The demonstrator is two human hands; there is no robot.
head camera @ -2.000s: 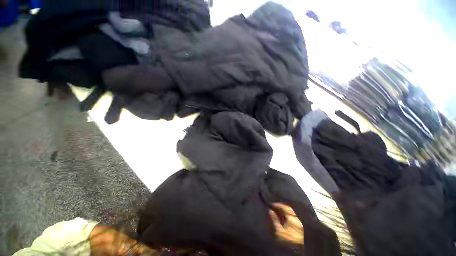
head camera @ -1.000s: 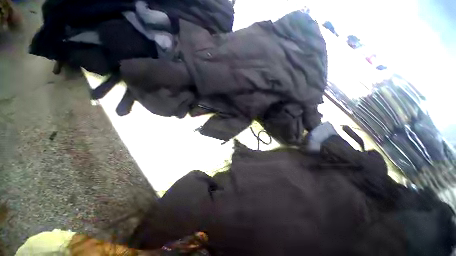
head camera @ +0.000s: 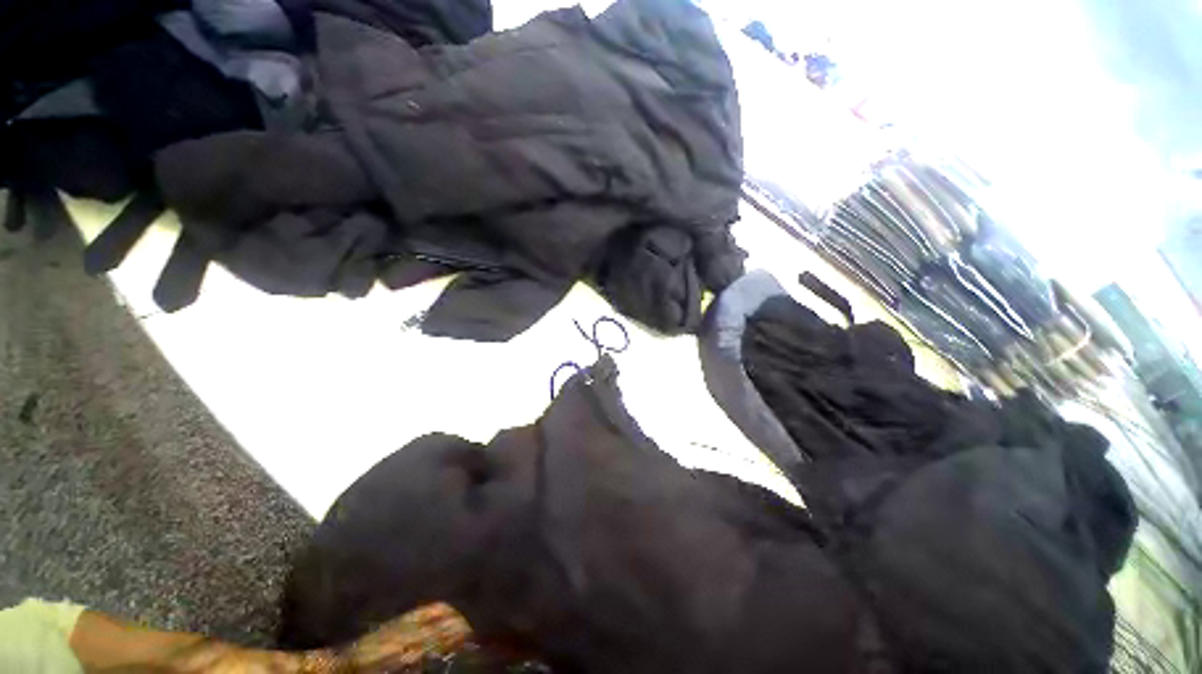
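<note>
A dark jacket (head camera: pixel 659 566) lies across the lower middle of the pale table, its near part cut off by the bottom edge. A narrow gathered point (head camera: pixel 600 382) sticks up from its far edge, with a thin dark cord (head camera: pixel 608 336) looping on the table beyond it. My left hand (head camera: pixel 415 636) is blurred at the bottom edge, against the jacket's near left part. Its fingertips are too unclear to tell whether they grip the cloth. My right hand is not in view.
A large pile of dark garments (head camera: pixel 527 119) covers the upper left of the table (head camera: pixel 251 382). A second crumpled dark garment (head camera: pixel 975 500) with a curved grey band lies at right. Folded stacks (head camera: pixel 910 237) stand at upper right. Speckled floor (head camera: pixel 119 474) is at left.
The rounded hood seen two seconds ago no longer shows; the jacket is spread wider, and the cord shows beyond it. My right hand has left view. The whole view has shifted too.
</note>
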